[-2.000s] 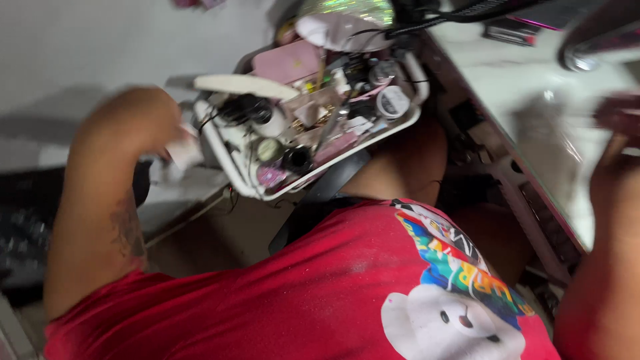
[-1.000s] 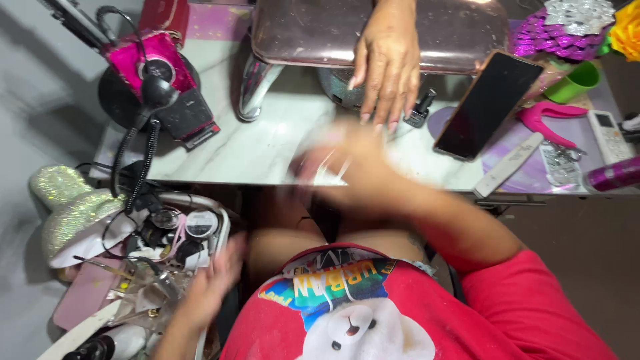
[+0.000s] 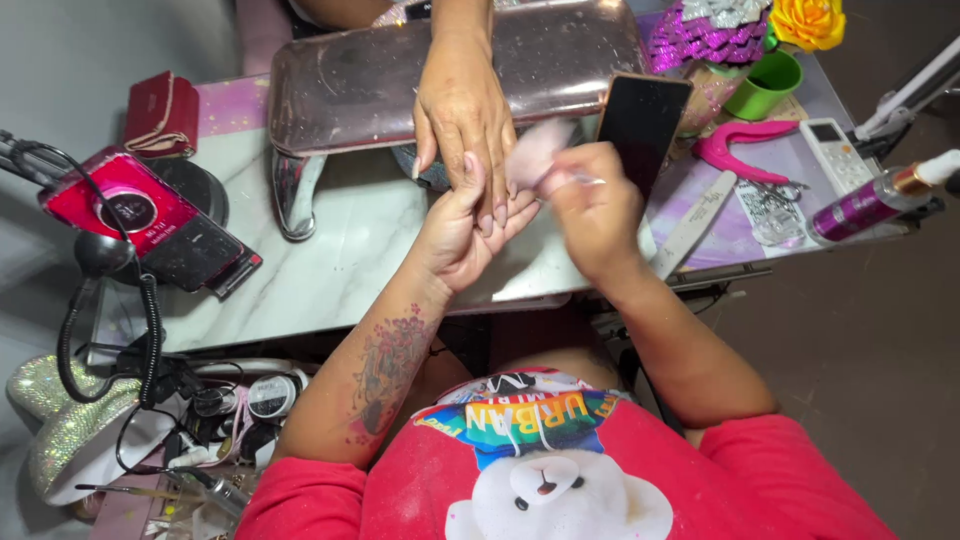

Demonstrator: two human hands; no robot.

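Observation:
My left hand (image 3: pixel 469 229) lies palm up under another person's hand (image 3: pixel 465 112), its thumb over their fingers. That hand comes from the top across a brown padded armrest (image 3: pixel 360 82), with long nails towards me. My right hand (image 3: pixel 596 202), blurred, grips a soft pale pink brush (image 3: pixel 541 154) beside the person's fingertips; whether its bristles touch them is unclear. A dark-screened phone (image 3: pixel 645 120) stands tilted just behind my right hand. Below the armrest, a glittery rounded object (image 3: pixel 429 169) is mostly hidden by the hands.
At right are a nail file (image 3: pixel 694 225), pink plier-like tool (image 3: pixel 739 150), white remote (image 3: pixel 836 154), purple pump bottle (image 3: pixel 862 206) and green cup (image 3: pixel 765 86). A red wallet (image 3: pixel 161 112) and a phone holder with a coiled cable (image 3: pixel 154 322) stand left. Brushes and jars crowd a tray (image 3: pixel 255 367) lower left.
My left hand has moved from the tray at lower left to beneath the other person's fingers. My right hand has moved right, beside their fingertips. The view has swung from the tray to the table.

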